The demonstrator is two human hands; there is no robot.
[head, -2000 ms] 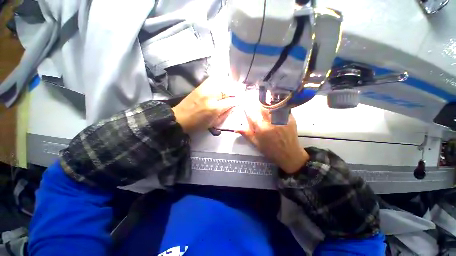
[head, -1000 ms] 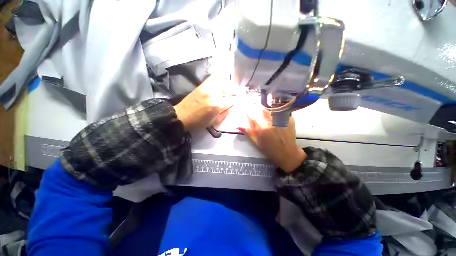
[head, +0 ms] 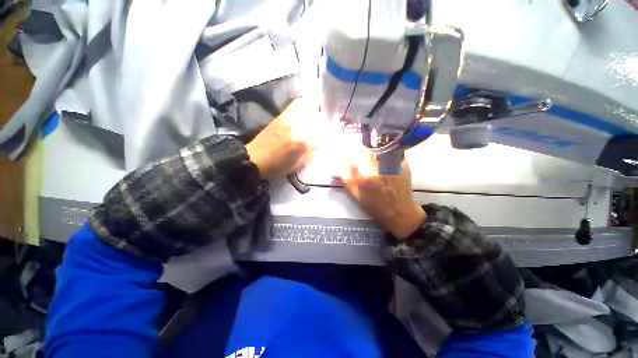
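Note:
The light grey garment [head: 157, 77] lies heaped left of the needle, with darker grey pieces [head: 262, 108] near my left hand. My left hand [head: 280, 145] rests at the left of the needle area, fingers towards the lamp glare. My right hand [head: 385, 196] is just below and right of the needle, partly behind the dangling grey attachment [head: 390, 162]. The white sewing machine head [head: 378, 56] with a blue stripe stands over the work. Glare washes out the fingertips, the presser foot and any cloth under them, so I cannot tell what the fingers hold.
The white machine table [head: 84, 168] has a grey ruler-marked front edge [head: 325, 234]. A knob and lever [head: 472, 133] sit on the machine arm. A brown board [head: 12, 189] is at the far left. Loose grey cloth [head: 566, 308] lies below the table edge at the right.
My left hand has shifted slightly up and left, its fingers a little farther from my right hand. My right hand stays nearly in place. The view has shifted slightly.

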